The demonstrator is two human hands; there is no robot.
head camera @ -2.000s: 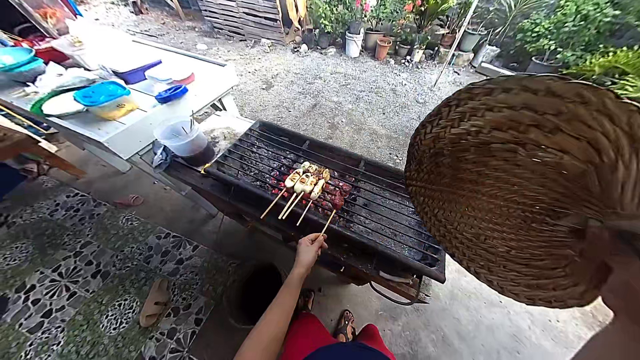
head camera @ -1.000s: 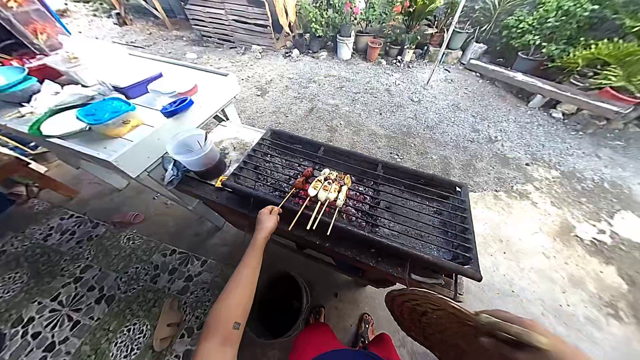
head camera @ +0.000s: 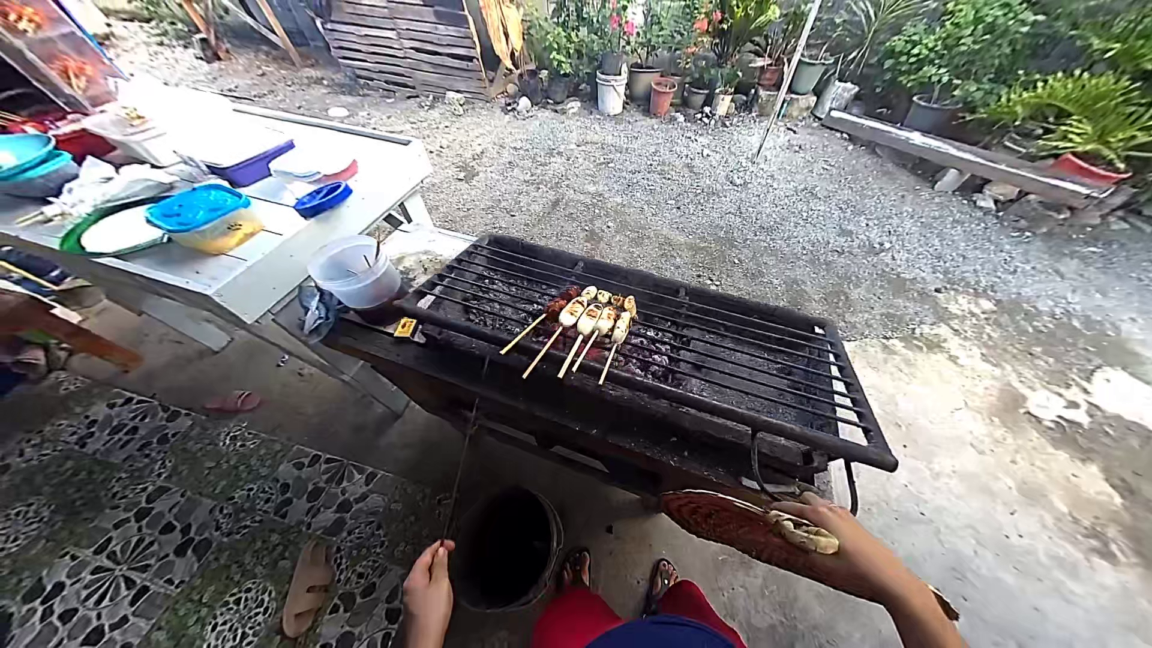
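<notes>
My left hand (head camera: 428, 589) grips the lower end of a thin dark rod (head camera: 463, 468), which points up toward the front edge of the charcoal grill (head camera: 765, 360). My right hand (head camera: 823, 531) holds a round woven fan (head camera: 747, 531) by its handle, low beside the grill's front right. Several skewers of pale, partly browned food (head camera: 589, 319) lie together on the grate over glowing coals. At their left is a skewer of dark reddish meat (head camera: 560, 304). The bare stick ends stick out over the front bar.
A clear plastic tub (head camera: 355, 274) of dark liquid stands at the grill's left end, near a small yellow box (head camera: 405, 328). Beyond is a white table (head camera: 270, 270) with containers, including a blue-lidded one (head camera: 202, 216). A black bucket (head camera: 508, 549) stands below the grill, near my feet.
My left hand has left the reddish skewer at the grate's front, moved down, and now holds a rod. That skewer lies left of the pale ones. The fan is down from its raised place two seconds ago.
</notes>
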